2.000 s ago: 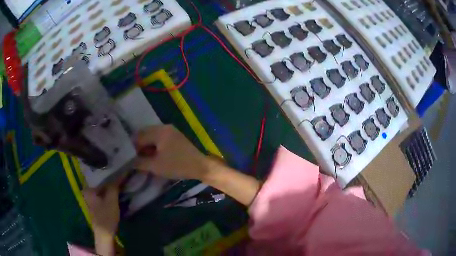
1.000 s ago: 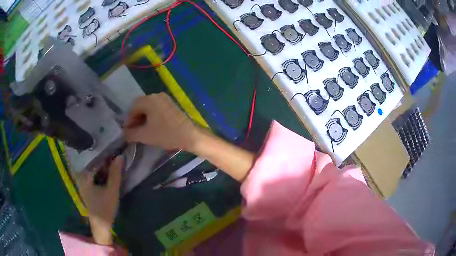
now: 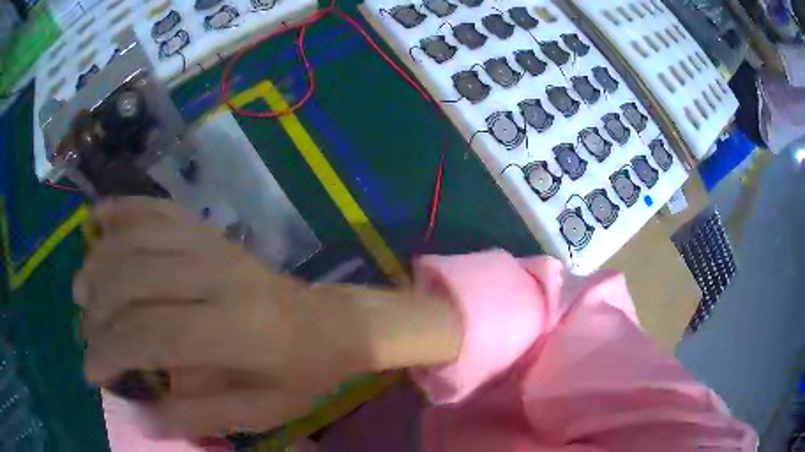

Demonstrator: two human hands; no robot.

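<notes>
The silver-grey test fixture with its dark clamp stands at upper left, blurred. Its pale grey base plate shows to the right of it. My right hand is large and blurred in front of the fixture's lower side, its fingers curled. Whether it grips anything is hidden; no red clamp handle shows. A small dark patch shows at its lower fingers, too blurred to name. My left hand is hidden behind my right; only its pink sleeve shows at lower left.
A white foam tray with rows of dark round speaker drivers lies at right, another foam tray beyond it. A partly filled foam tray is at upper left. A red cable loops over the green mat. Cardboard lies at right.
My right hand has moved from beside the fixture down and left, nearer the camera. It now covers the fixture's lower side, my left hand and the label. The clamp linkage has changed its position.
</notes>
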